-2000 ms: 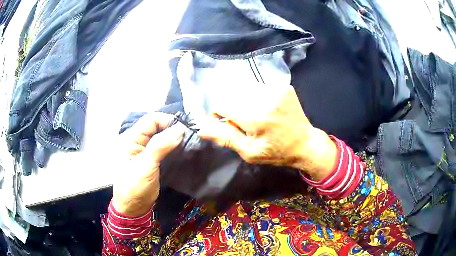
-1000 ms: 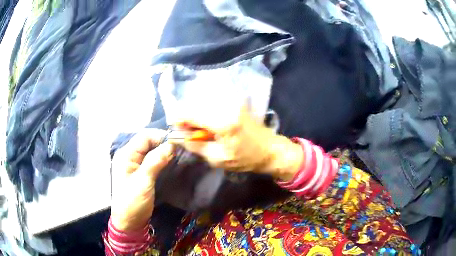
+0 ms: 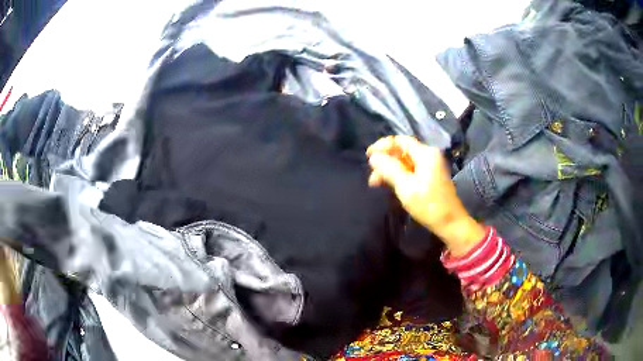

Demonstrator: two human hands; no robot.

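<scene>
A dark jacket lies inside out in front of me, with its large black lining (image 3: 261, 169) in the middle. Its pale grey inside (image 3: 141, 261) shows along the left and top. A grey sleeve opening or cuff (image 3: 282, 300) lies folded at the lower middle. My right hand (image 3: 416, 176) is above the right side of the lining, fingers curled, with a bit of the orange thread snips (image 3: 406, 162) between them; the blades cannot be made out. My left hand (image 3: 8, 278) is blurred and cut off at the left edge, below raised grey cloth; its fingers are hidden.
Dark jackets with stitched seams, metal buttons and yellow-green patterning (image 3: 536, 141) are heaped at the right. More dark cloth (image 3: 42, 127) lies at the left. The white table (image 3: 106, 49) shows behind the jacket, and its surface also shows at the lower left.
My hands have moved apart, the left to the far left edge and the right up and right. The jacket is now spread out, with much more black lining showing.
</scene>
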